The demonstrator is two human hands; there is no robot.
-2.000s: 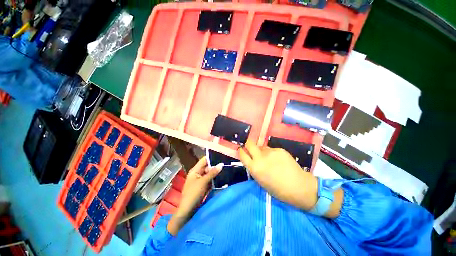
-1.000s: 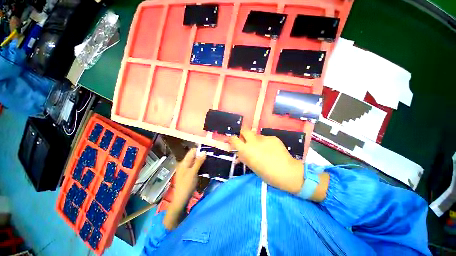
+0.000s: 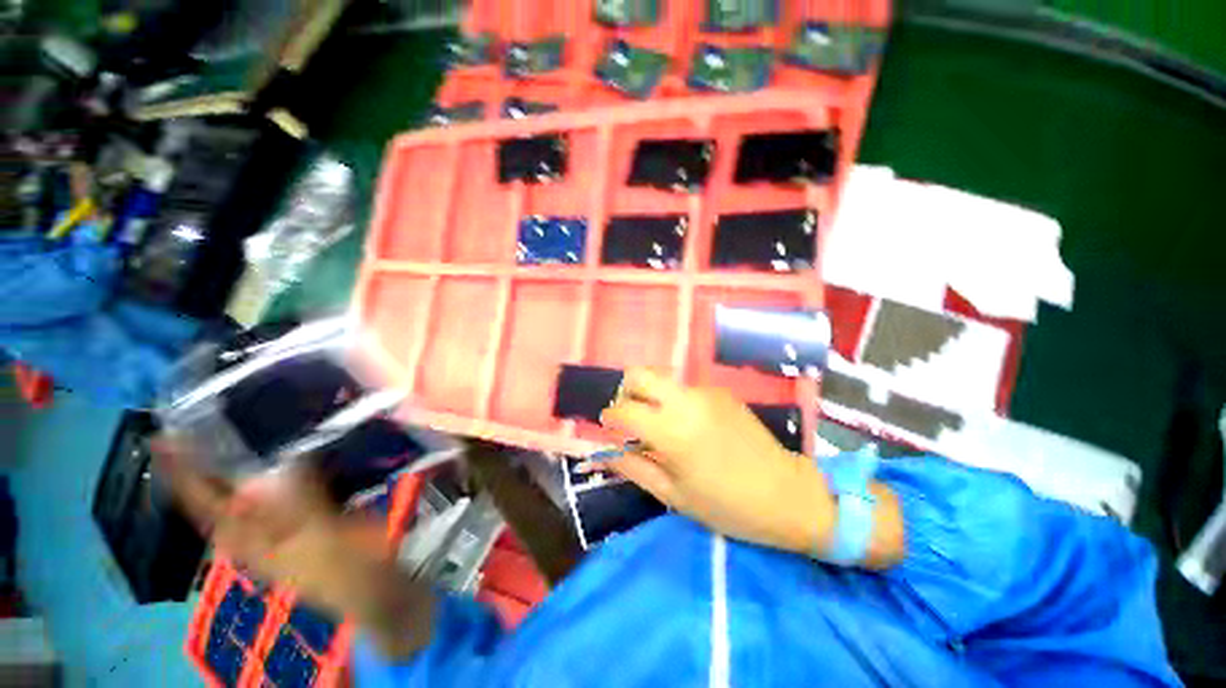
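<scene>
My left hand [image 3: 289, 531], motion-blurred, is at the lower left, holding a blurred white backing sheet [image 3: 323, 433] with black rectangles. The sheet overlaps the tray's left edge. My right hand [image 3: 726, 464] is over the front of the salmon-red compartment tray [image 3: 437, 343], with a thin dark tool, perhaps tweezers [image 3: 608, 457], at its fingers. Its fingertips are at a black covered board [image 3: 585, 391]. Another white-edged sheet with black pieces [image 3: 612, 508] is partly hidden below that hand. A bare blue board [image 3: 551, 241] lies among black-faced boards [image 3: 764, 239] in the tray.
A far red tray [image 3: 565, 92] holds greenish assembled boards [image 3: 632, 67]. White sheets [image 3: 928, 249] and grey-patterned stickers [image 3: 908, 336] lie at right on red material. A lower-left red tray [image 3: 276, 612] holds blue boards. A blue-sleeved person [image 3: 81, 303] is at far left.
My left hand has moved left and lifted a backing sheet. My right hand stays near the tray's front. The view has shifted, showing more of the far tray and less of the lower-left one.
</scene>
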